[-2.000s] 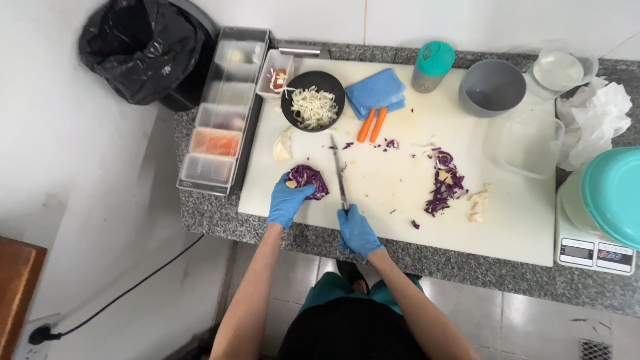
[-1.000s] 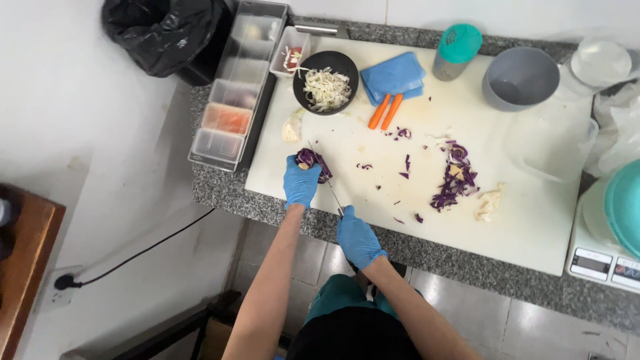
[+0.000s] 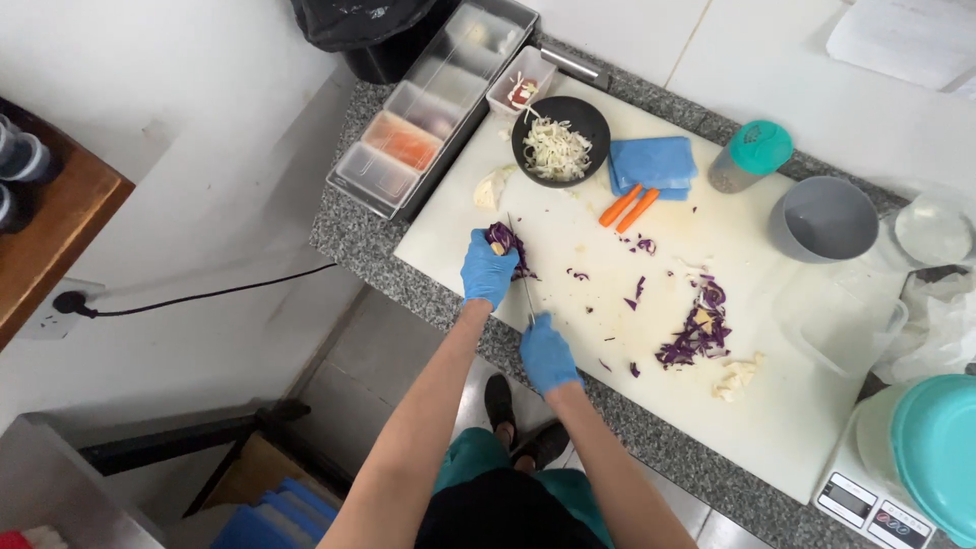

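Note:
My left hand (image 3: 489,267), in a blue glove, grips a piece of red cabbage (image 3: 505,238) on the white cutting board (image 3: 595,366). Gloved in blue too, my right hand (image 3: 550,354) is closed around the handle of a knife (image 3: 526,286), whose blade lies along the cabbage's right side, at the cut shreds. A white cabbage piece (image 3: 488,191) sits just above my left hand. Farther right are two peeled carrots (image 3: 629,207), a pile of shredded red cabbage (image 3: 698,328) and pale cabbage scraps (image 3: 736,377).
A black bowl of shredded white cabbage (image 3: 560,141), blue cloths (image 3: 653,164), a teal-lidded shaker (image 3: 751,156) and a grey bowl (image 3: 823,219) line the back. Lidded ingredient containers (image 3: 404,141) stand left, a kitchen scale (image 3: 869,507) right. A black cord (image 3: 213,290) runs from the wall socket.
Two seconds ago the knife was apart from the cabbage, to its right; now its blade is against the cabbage's cut side. My left hand stays on the cabbage. The view has shifted and turned.

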